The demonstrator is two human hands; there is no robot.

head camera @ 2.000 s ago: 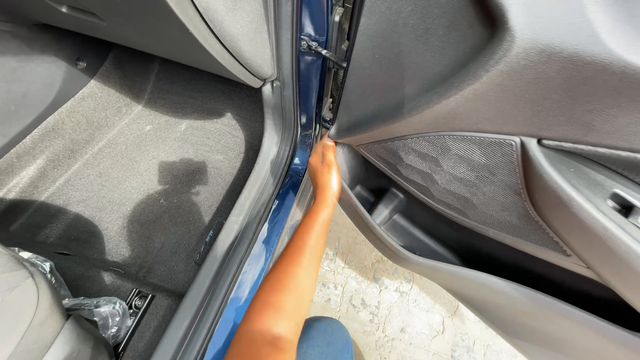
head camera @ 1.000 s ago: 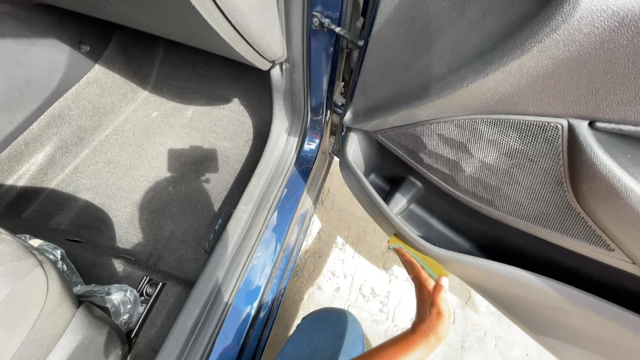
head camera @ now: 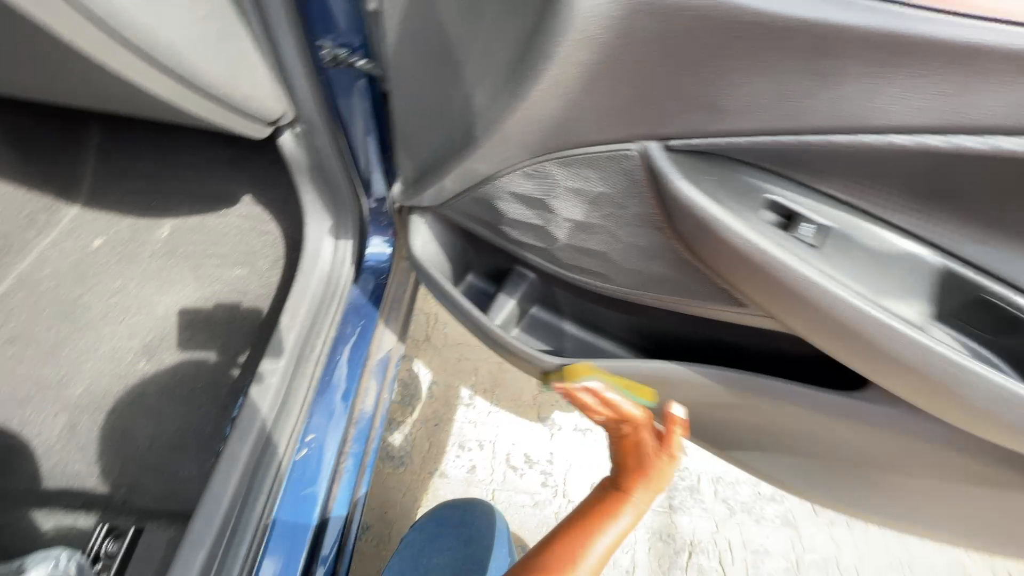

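Note:
My left hand [head camera: 636,440] holds a yellow and green sponge [head camera: 612,382] at its fingertips, with the thumb apart on the right. The sponge lies against the lower outer rim of the storage pocket [head camera: 480,326] in the open car door's grey plastic trim panel [head camera: 752,416]. Part of the sponge's underside is hidden by the fingers. My right hand is out of view.
Above the pocket are a speaker grille [head camera: 576,216] and an armrest with a window switch [head camera: 804,228]. At left run the blue door sill [head camera: 320,448] and grey carpet [head camera: 144,288]. My knee [head camera: 456,536] is bent over the sunlit pavement [head camera: 520,464].
My left hand was at the hinge end of the door two seconds ago. It has since moved right along the pocket's lower edge, with the sponge now visible. The view has turned toward the door.

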